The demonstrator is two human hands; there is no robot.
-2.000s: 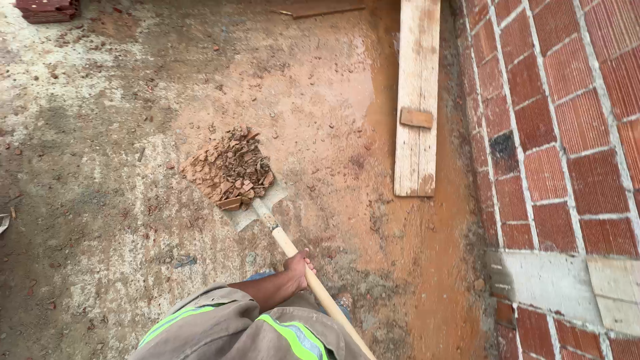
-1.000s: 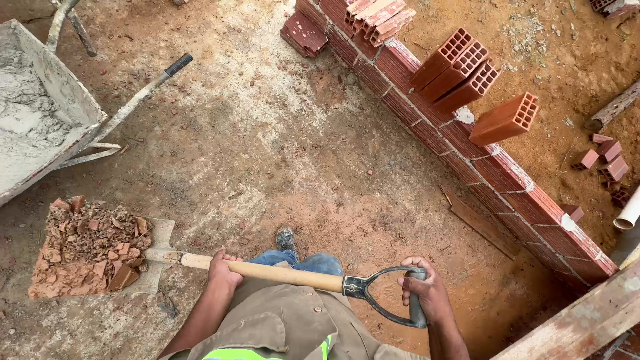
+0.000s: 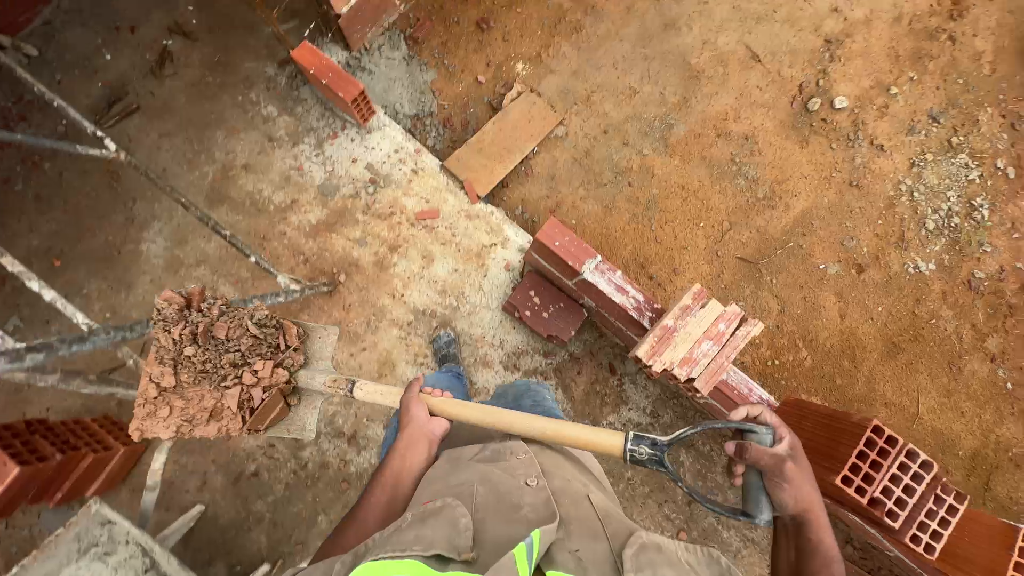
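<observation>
Held level across my body is a shovel with a wooden shaft (image 3: 512,422) and a D-shaped handle. My left hand (image 3: 424,414) grips the shaft not far from the blade. At the other end, my right hand (image 3: 772,456) is closed around the grip of the D-handle. The metal blade (image 3: 318,376) points left and bears a heap of broken brick and damp soil (image 3: 218,364). Part of the load lies in front of metal scaffold-like bars at the left.
A low brick wall (image 3: 592,276) runs diagonally on my right, with hollow clay bricks (image 3: 904,488) and flat pieces (image 3: 698,336) on it. Metal bars (image 3: 180,196) cross the left side. A board (image 3: 504,144) lies on the ground ahead. More hollow bricks (image 3: 60,460) stand lower left.
The view has turned a lot. The loaded shovel has come with me, still heaped. The wheelbarrow of mortar seen one second ago on the left is largely out of view. Both hands keep their hold.
</observation>
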